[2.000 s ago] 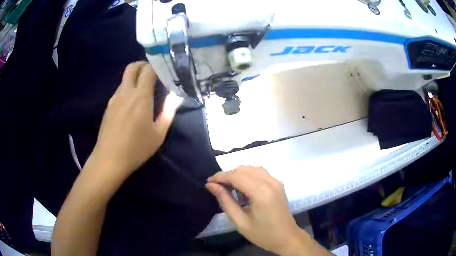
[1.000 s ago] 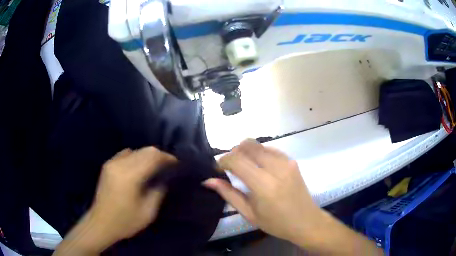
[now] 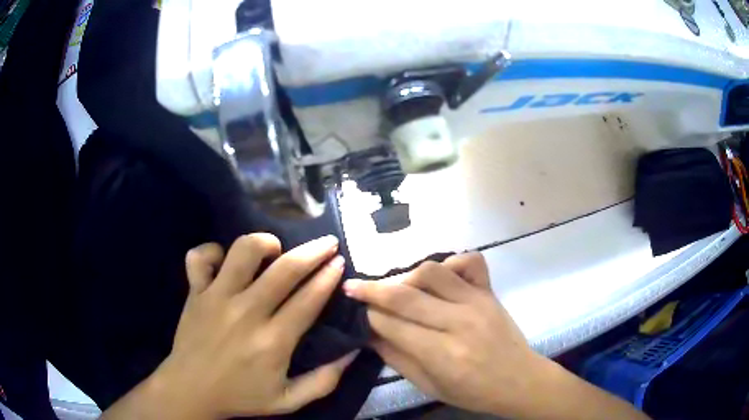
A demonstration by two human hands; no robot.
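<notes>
Black cloth [image 3: 148,238] lies over the left of the table and runs under the needle area of the white sewing machine [image 3: 345,41]. My left hand [image 3: 263,320] pinches the cloth near its right edge, just in front of the curved shiny metal guard [image 3: 255,123]. My right hand [image 3: 448,328] holds the same edge from the right, its fingertips close to those of my left hand. The cloth is bunched between both hands. The presser foot and needle are mostly hidden behind the guard.
A dark folded stack [image 3: 683,197] lies right of the machine bed, with orange-red scissor loops [image 3: 737,184] beside it. A blue crate [image 3: 686,353] is below right, under the ruler-marked table edge [image 3: 575,336]. More black cloth hangs at far left.
My left hand has moved from beside the needle area back towards me, then right to the cloth edge beside my right hand. The view has shifted closer to the machine head.
</notes>
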